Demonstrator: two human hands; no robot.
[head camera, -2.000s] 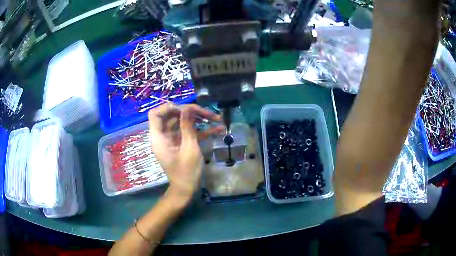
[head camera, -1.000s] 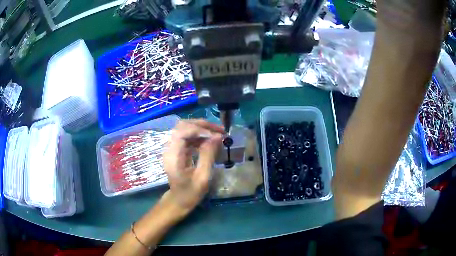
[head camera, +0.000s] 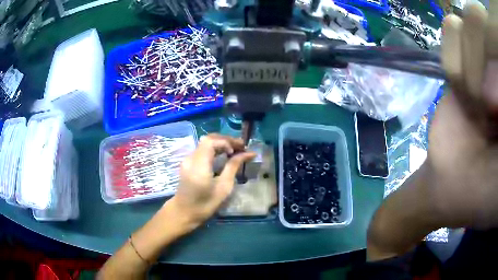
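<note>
A dark hand press with a number plate stands at the centre. Its punch points down at the small metal fixture on the tan base plate. My left hand is at the fixture, thumb and forefinger pinched just under the punch; whatever is between the fingertips is too small to tell. My right hand is at the right edge, large and blurred, with its fingers around the end of the press lever.
A clear box of rods lies left of the press, a blue tray of jumbled rods behind it. A clear box of black rings lies right, then a phone and plastic bag. White lids are stacked far left.
The lever and my right hand have come down into view at the right. My left hand's fingertips have stayed near the punch and now pinch under it. The camera view has shifted slightly.
</note>
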